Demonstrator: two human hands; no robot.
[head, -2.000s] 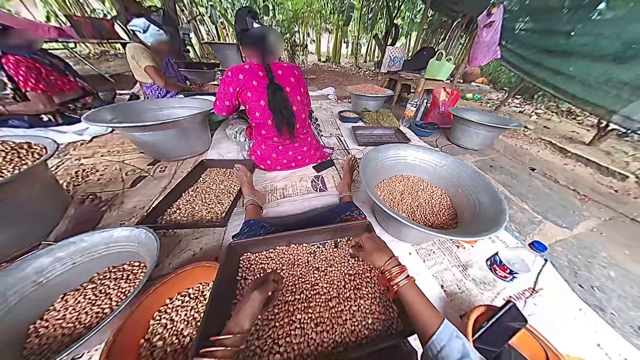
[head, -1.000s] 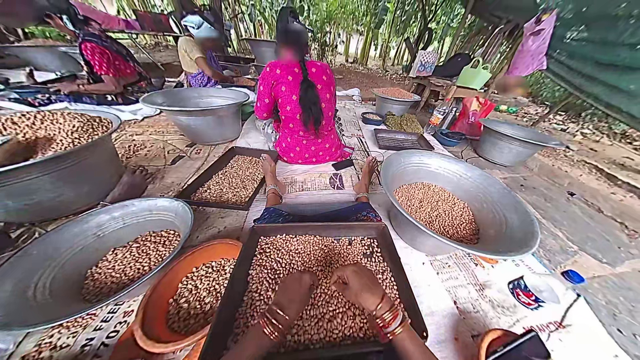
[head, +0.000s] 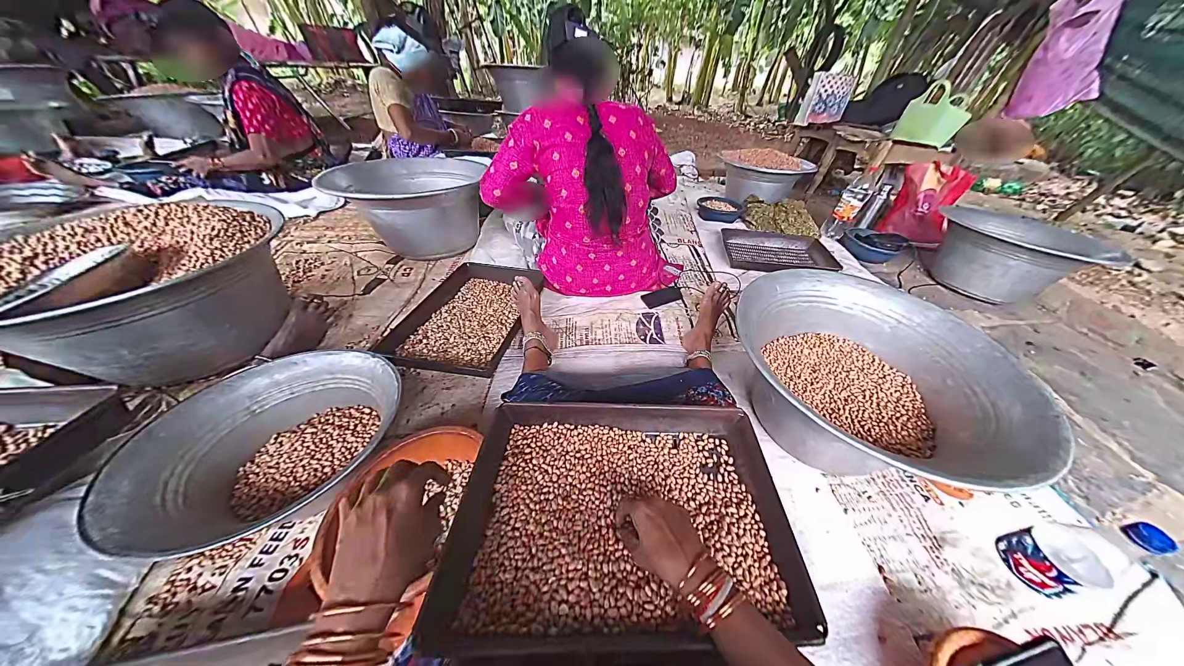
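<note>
A dark rectangular metal tray [head: 805, 592] lies across my lap, spread with brown and tan nuts or seeds [head: 573, 518]. My right hand [head: 661, 536] is over the middle of these, fingers curled, thumb and fingertips close together; whether a piece is pinched there cannot be told. My left hand [head: 384, 527] is above the orange plastic bowl [head: 425, 444] at the tray's left, its fingers bent and somewhat apart; its palm side is hidden. The bowl holds more of the same pieces. Bangles circle both wrists.
Wide aluminium basins with pieces stand at the left [head: 166, 472] and right [head: 980, 398]. Beyond my feet, a second dark tray [head: 393, 342] holds more, and a person in pink [head: 592, 185] sits facing away. A dark device [head: 1027, 655] is at the lower right edge.
My left hand has moved left, from over the tray to over the orange bowl. My right hand remains over the pieces in the tray.
</note>
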